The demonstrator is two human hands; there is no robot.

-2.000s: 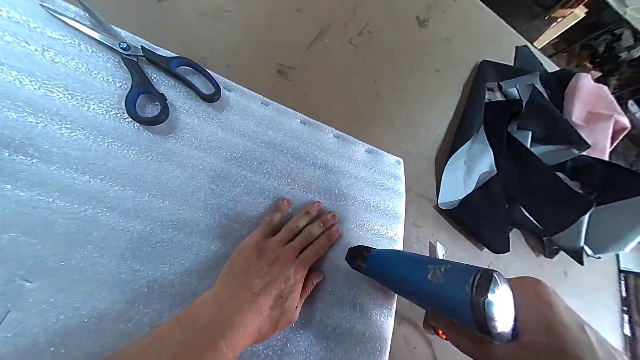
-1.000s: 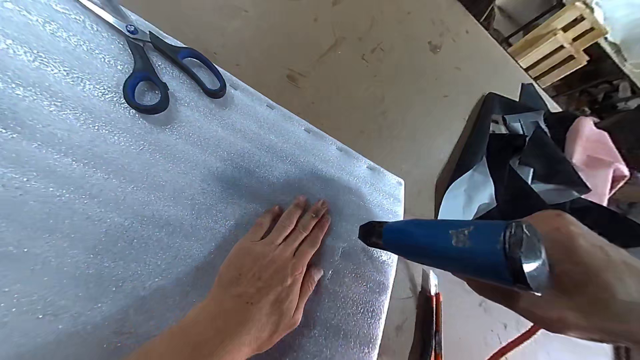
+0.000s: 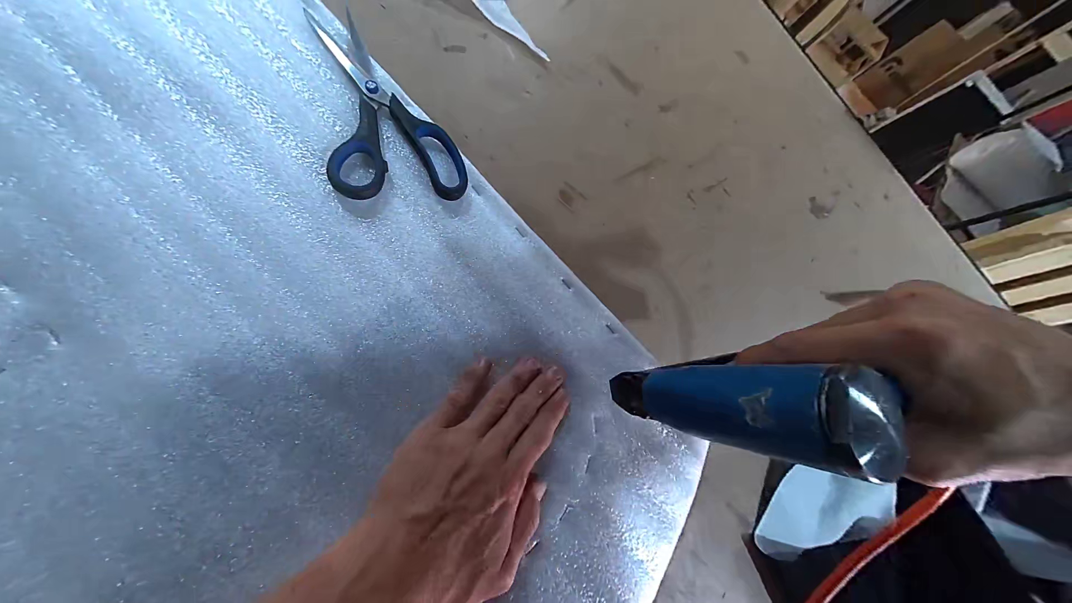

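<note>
My left hand [image 3: 477, 477] lies flat, palm down, on a silvery-white foam sheet [image 3: 251, 335]; nothing is in it. My right hand [image 3: 946, 377] grips a blue pneumatic staple gun [image 3: 745, 410], whose dark nose is over the foam near its corner, just right of my left fingertips. Whether the nose touches the foam cannot be told. Staples show along the sheet's edge, and several slits or staples lie beside my left hand. Scissors [image 3: 373, 92] with black and blue handles rest on the foam near its upper edge, blades apart.
The foam rests on a beige, marked worktable [image 3: 712, 167]. A red-orange air hose [image 3: 879, 544] runs below my right hand, over black and light fabric scraps [image 3: 825, 511]. A white scrap [image 3: 509, 25] lies at the top. Wooden frames [image 3: 1030, 260] and boards stand beyond the table edge.
The view has turned and shifted considerably. My right hand still holds the staple gun, its nose now nearer the foam's stapled long edge. My left hand remains flat on the foam.
</note>
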